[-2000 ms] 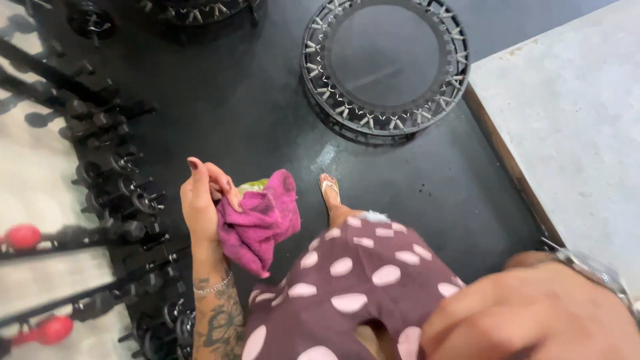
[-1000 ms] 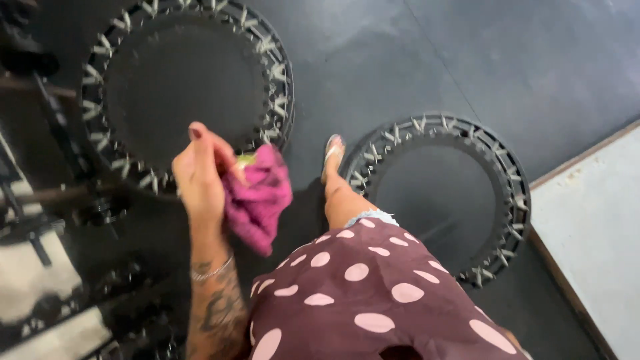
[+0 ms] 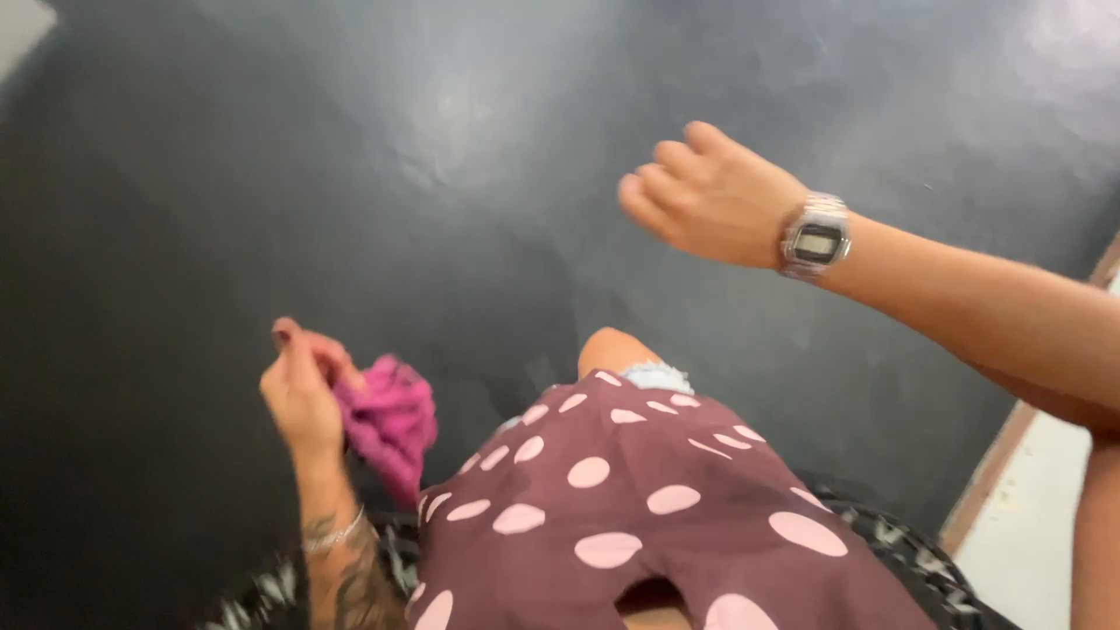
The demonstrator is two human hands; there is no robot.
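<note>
My left hand [image 3: 306,385], at the lower left, grips a crumpled magenta cloth [image 3: 389,424] that hangs from its fingers beside my polka-dot top [image 3: 604,499]. Blur softens the edges of the hand and cloth. Ahead of my body, at upper centre right, my right hand [image 3: 709,197] is held above the dark floor with its fingers curled in; nothing shows in it. A silver digital watch [image 3: 816,242] is on that wrist.
Parts of mini trampolines show low in the view, one rim at the left [image 3: 262,595] and another at the right [image 3: 919,551]. A brown edge [image 3: 989,477] borders a pale surface at the right. Smooth dark floor [image 3: 455,192] lies ahead.
The view has moved forward past the two mini trampolines, which now show only at the bottom. My right hand has come into view, curled. The magenta cloth has stayed in my left hand.
</note>
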